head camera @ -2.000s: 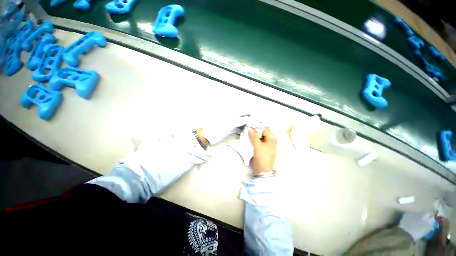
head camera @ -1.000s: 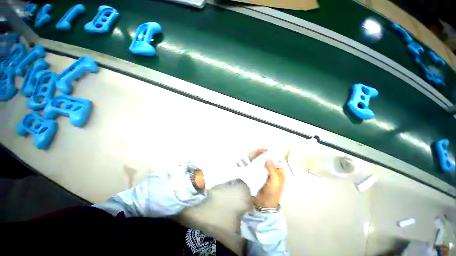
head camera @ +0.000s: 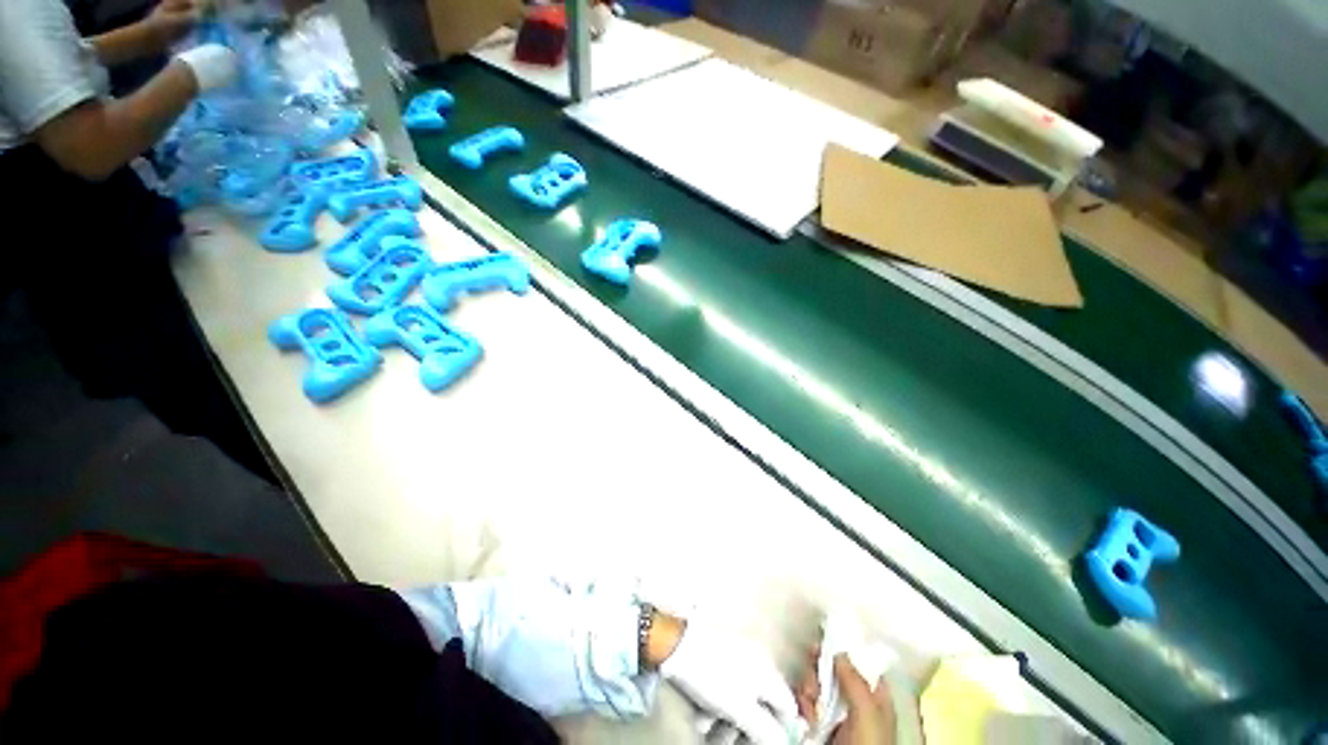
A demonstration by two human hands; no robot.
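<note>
My left hand, in a white glove, reaches in from the left at the bottom of the view, its fingertips close to my right hand. My right hand is bare, cut off by the bottom edge, with its fingers closed on a white cloth. The cloth and fingers are blurred, so whether the left fingers also grip it cannot be told. Several blue plastic housings lie grouped on the off-white bench, away from both hands.
Spaced blue housings lie on the green conveyor belt. Yellow paper is right of my right hand. Cardboard and a white board lie beyond the belt. Another person's gloved hand is among plastic bags at the far left.
The view has tilted up and left, so my hands now sit lower in the picture and the far bench end and another worker show. The right hand still holds the cloth.
</note>
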